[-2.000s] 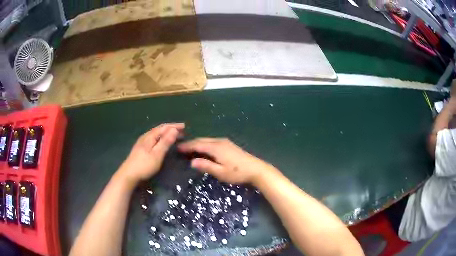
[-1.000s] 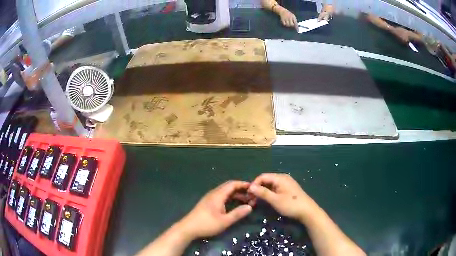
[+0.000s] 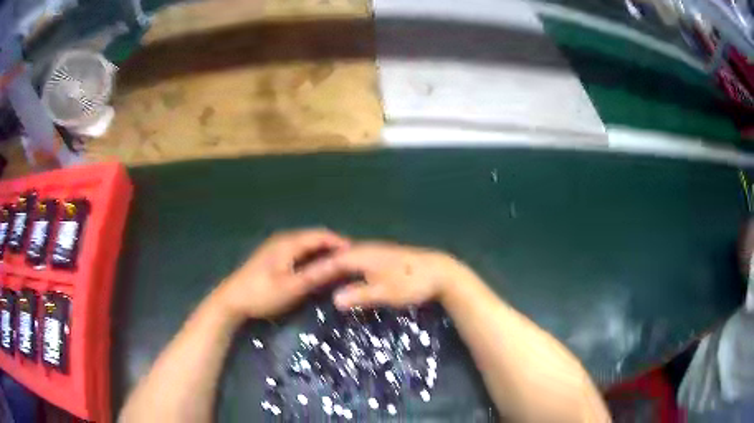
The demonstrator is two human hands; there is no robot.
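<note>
A heap of tiny dark parts with white or silvery faces [image 3: 355, 363] lies spread on the green bench top [image 3: 529, 273] in front of me, blurred. My left hand [image 3: 289, 273] and my right hand [image 3: 388, 273] meet just beyond the heap. Their fingers touch or overlap. The fingers are curled and blurred, and I cannot tell whether anything is held between them. My right thumb points left over the heap's far edge.
A red tray [image 3: 107, 248] with several black labelled units [image 3: 68, 235] stands at the left. A white fan [image 3: 78, 87] stands behind it. A tan board [image 3: 248, 107] and a pale grey board [image 3: 488, 91] lie beyond the bench. A person's sleeve [image 3: 719, 363] is at the right edge.
The view has tilted down, so the far side has left the picture and more of the heap shows. My hands have changed from pinching fingertips together to lying flatter, fingers overlapping.
</note>
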